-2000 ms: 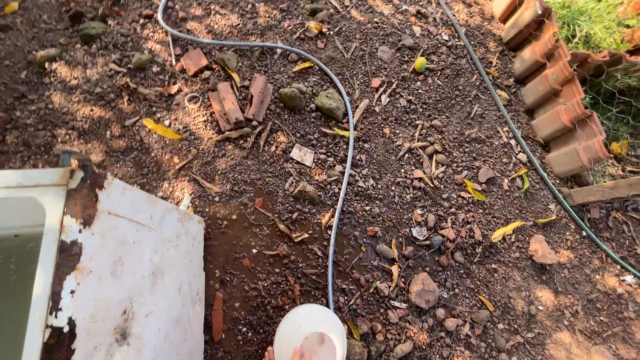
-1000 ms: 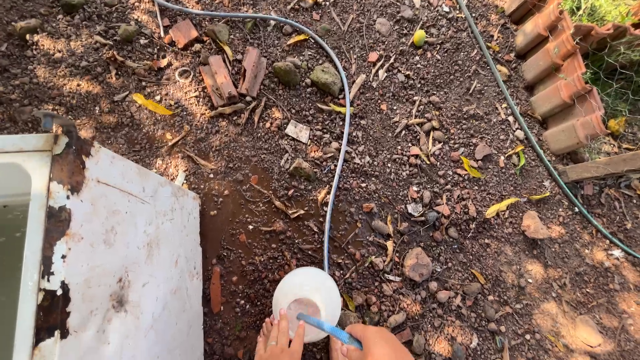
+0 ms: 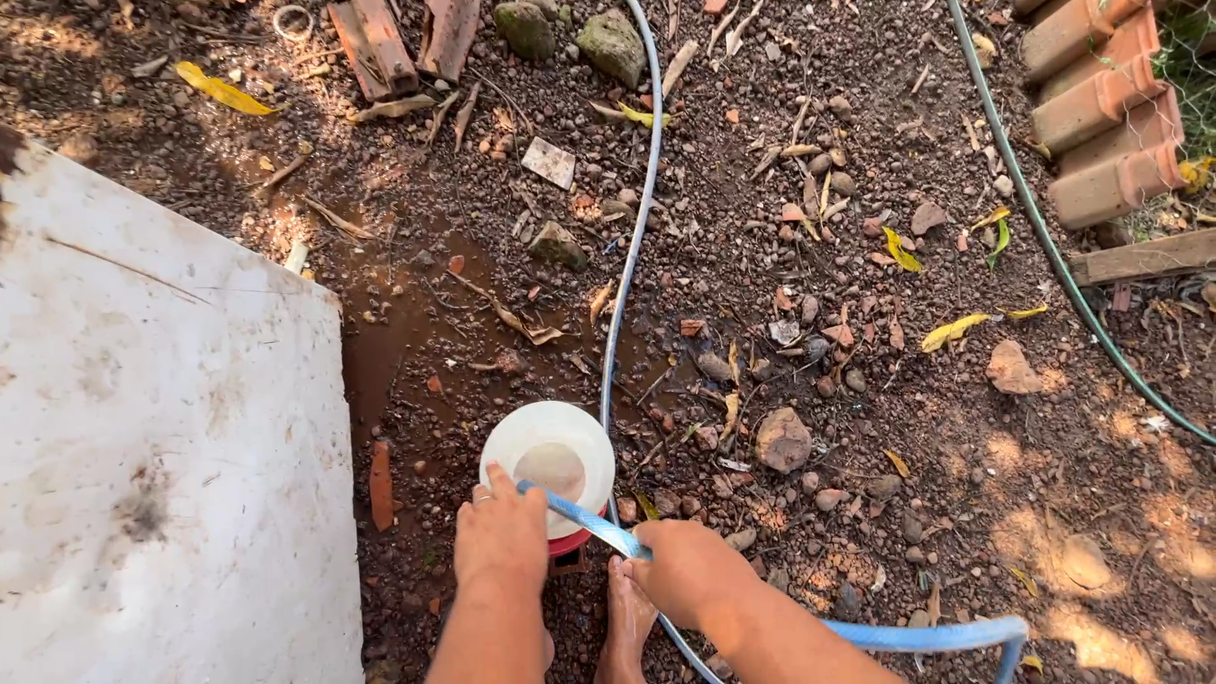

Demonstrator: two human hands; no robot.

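A round white plastic container [image 3: 589, 442] with some liquid in its bottom is at the lower middle; something red shows beneath its near edge. My left hand [image 3: 502, 522] rests on its left rim, fingers over the edge. My right hand [image 3: 679, 570] grips a light blue hose [image 3: 608, 534] just behind its end, which points into the container. More of the blue hose comes out from beneath my right forearm. Whether water is flowing from the end cannot be told.
A stained white panel [image 3: 171, 399] fills the left side. A thin gray hose [image 3: 638, 228] crosses the ground beside the container, and a green hose [image 3: 1045, 242] runs at right near clay roof tiles [image 3: 1107, 123]. Stones, a bare foot [image 3: 627, 617] and muddy water lie around.
Two seconds ago the blue hose was not in view; one second ago my right hand held it at the container. The view has shifted, and the container sits higher in it.
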